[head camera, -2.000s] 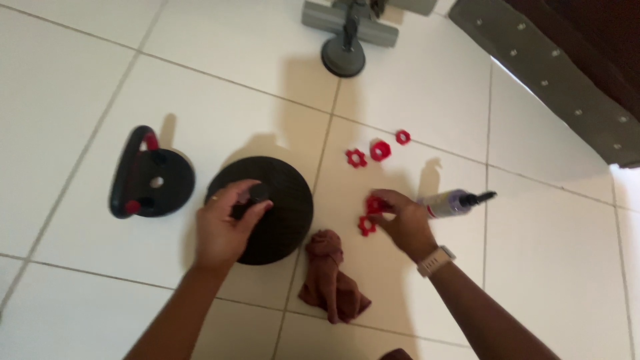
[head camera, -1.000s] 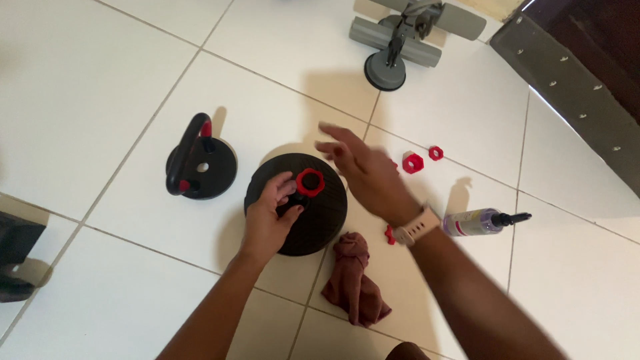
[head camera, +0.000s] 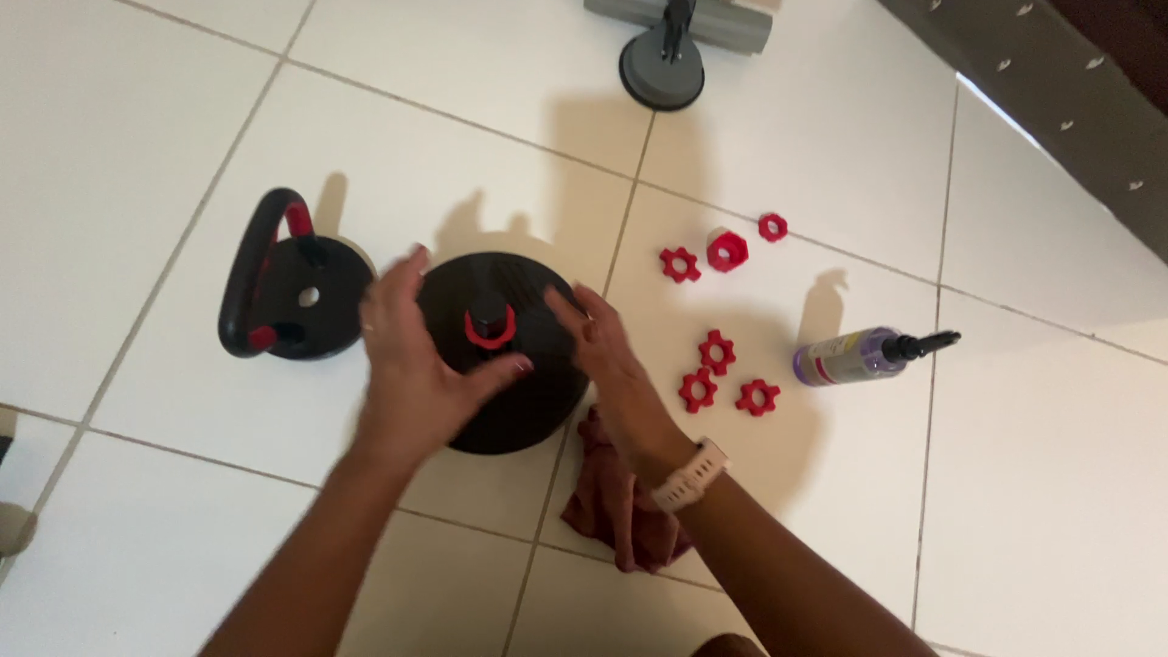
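Observation:
A black round weight plate (head camera: 511, 411) lies on the tiled floor, a black post (head camera: 491, 308) rising from its middle. Around the post sits a red ring nut (head camera: 491, 339). My left hand (head camera: 420, 365) is spread at the plate's left side, thumb over the plate, holding nothing. At the right edge is my right hand (head camera: 607, 356), slightly blurred, fingers apart and nothing in them. Just below it a crumpled maroon cloth (head camera: 620, 511) lies on the floor, partly hidden by my wrist. To the right lie several red star-shaped nuts (head camera: 716, 352) and a red hexagonal nut (head camera: 727, 251).
At the left stands a black disc base (head camera: 333, 319) with a black and red handle (head camera: 245, 274). A spray bottle (head camera: 849, 356) of purplish liquid lies at the right. A grey suction-cup stand (head camera: 662, 73) is at the top, and studded dark furniture (head camera: 1049, 100) at the top right.
The red ring held near the post one second ago now sits around it. Both hands have drawn apart to the plate's sides; the right one has come away from above the plate.

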